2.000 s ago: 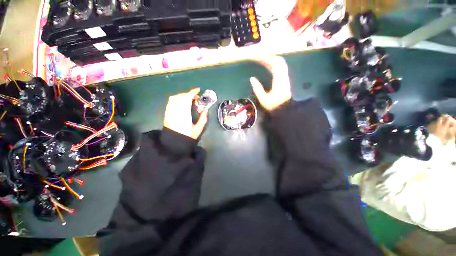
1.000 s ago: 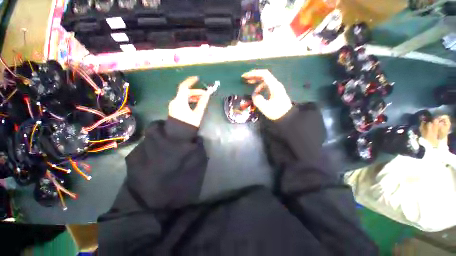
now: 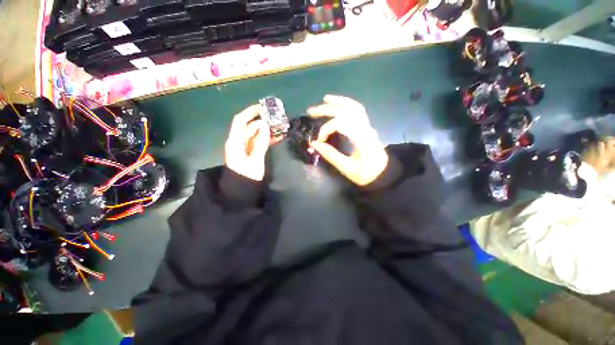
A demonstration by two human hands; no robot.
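My left hand (image 3: 247,143) holds a small glassy lens module (image 3: 274,116) upright between thumb and fingers, its patterned dark and clear face showing. Just right of it, a round black camera housing (image 3: 301,135) is on the green bench. My right hand (image 3: 351,140) is at the housing's right side, thumb and fingers bent over it. The fingertips are at its edge and partly hide it; a small reddish strand shows below them. Whether they pinch the strand or the housing is too blurred to tell.
Wired housings (image 3: 81,202) with coloured leads pile at left. Part-built units (image 3: 495,135) cluster at right. Black parts trays (image 3: 182,34) and a dark slab with coloured keys (image 3: 325,15) are on the back ledge (image 3: 249,73). Another person's white sleeve (image 3: 546,236) is at right.
The lens module in my left hand has turned to show its broad patterned face. My right hand has moved left and down over the housing. The view has shifted slightly.
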